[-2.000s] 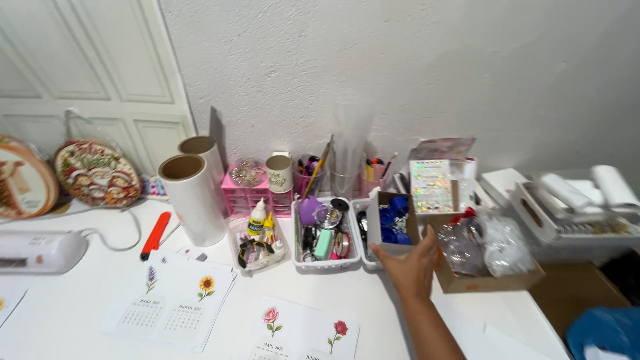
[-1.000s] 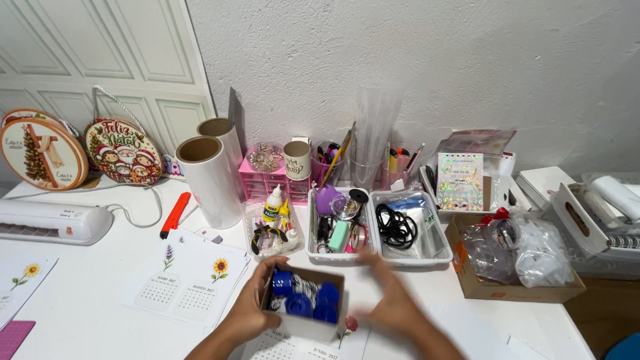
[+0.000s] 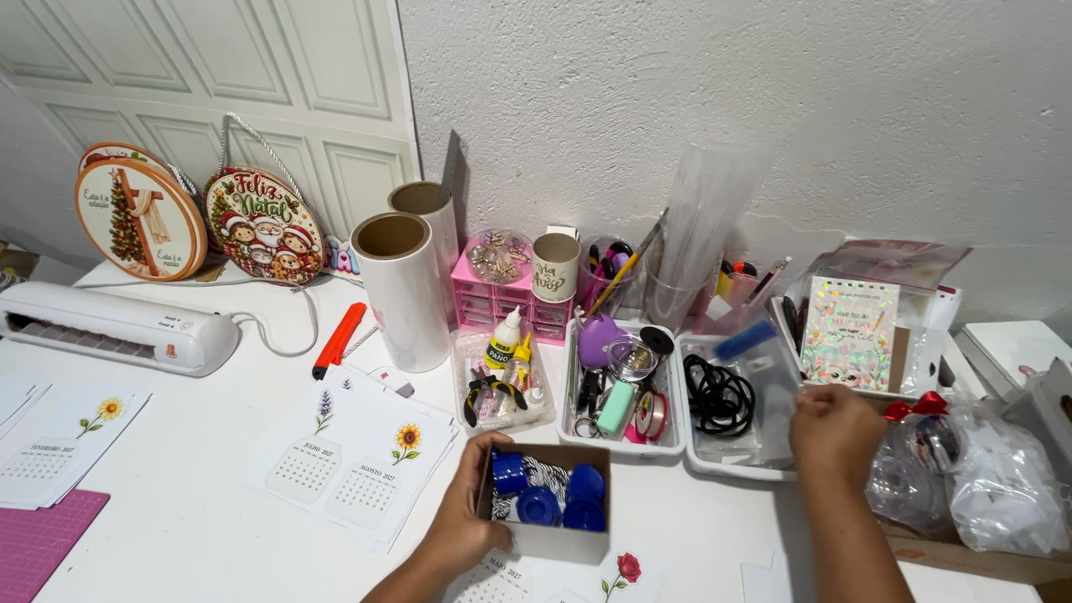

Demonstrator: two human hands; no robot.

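Note:
My left hand (image 3: 477, 511) grips the left side of a small cardboard box (image 3: 559, 543) that holds blue plastic pieces (image 3: 538, 506) and black-and-white cord (image 3: 546, 476). The box stands over printed calendar sheets (image 3: 494, 578). My right hand (image 3: 833, 435) is at the right edge of a white basket (image 3: 737, 467), its fingers curled near a clear plastic bag (image 3: 775, 410); whether they pinch it is hidden. Coiled black cord (image 3: 718, 395) lies in that basket. To the right, a larger cardboard box (image 3: 963, 557) holds bagged clear plastic items with a red bow (image 3: 916, 407).
Behind are a basket of craft supplies (image 3: 620, 446), a tray with glue bottles (image 3: 502, 423), pink drawers (image 3: 512, 310) and film rolls (image 3: 402, 301). A laminator (image 3: 117, 327), a red cutter (image 3: 339, 339), calendar sheets (image 3: 352, 461) and a pink mat (image 3: 50, 536) lie left.
The small box was beside the right-hand basket two seconds ago, then came to the table front. Since one second ago, my right hand has moved from beside the box to the basket on the right.

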